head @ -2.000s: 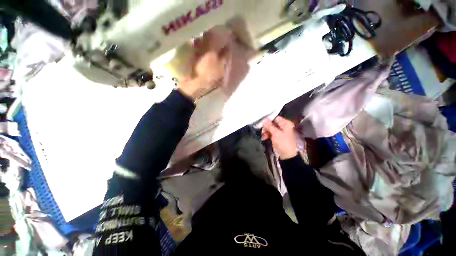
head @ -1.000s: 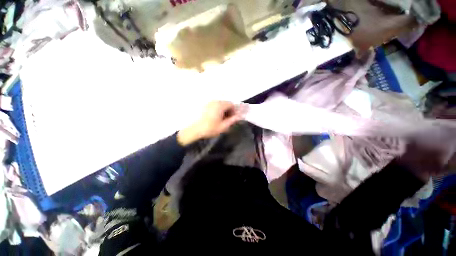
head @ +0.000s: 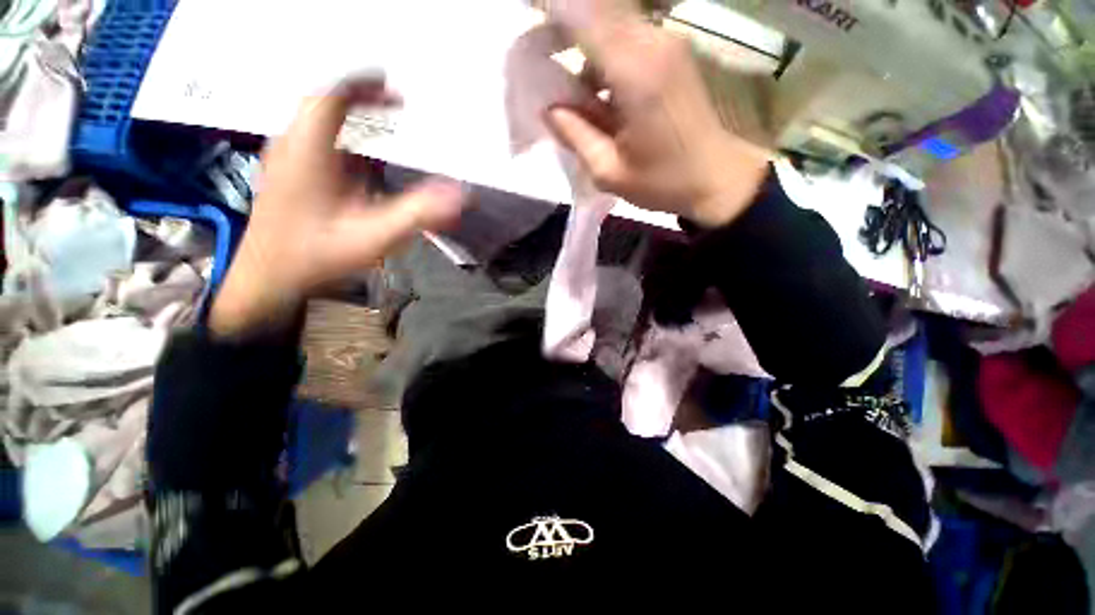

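A narrow pale pink piece [head: 572, 282] lies over the front edge of the white machine table [head: 276, 54] and hangs down towards my lap. Its upper part on the table is duller pink. My right hand [head: 654, 126] is blurred over that upper part, with the thumb at its edge; whether the fingers grip it cannot be told. My left hand [head: 318, 210] is in the air at the table's front edge, left of the piece, empty, with thumb and fingers apart. The cream machine head [head: 805, 60] is at the upper right; its needle is not visible.
Black looped handles [head: 901, 228] lie at the table's right end, below a purple item [head: 961, 126]. Pale crumpled cloth [head: 96, 348] is heaped at left, by a blue crate [head: 111, 78]. More pink pieces [head: 658, 384] hang near my lap. Red cloth [head: 1033, 390] is at far right.
The view has swung left. My left hand has let go and opened. My right hand has come from the far right, where it was on the stretched pink cloth, to the table top.
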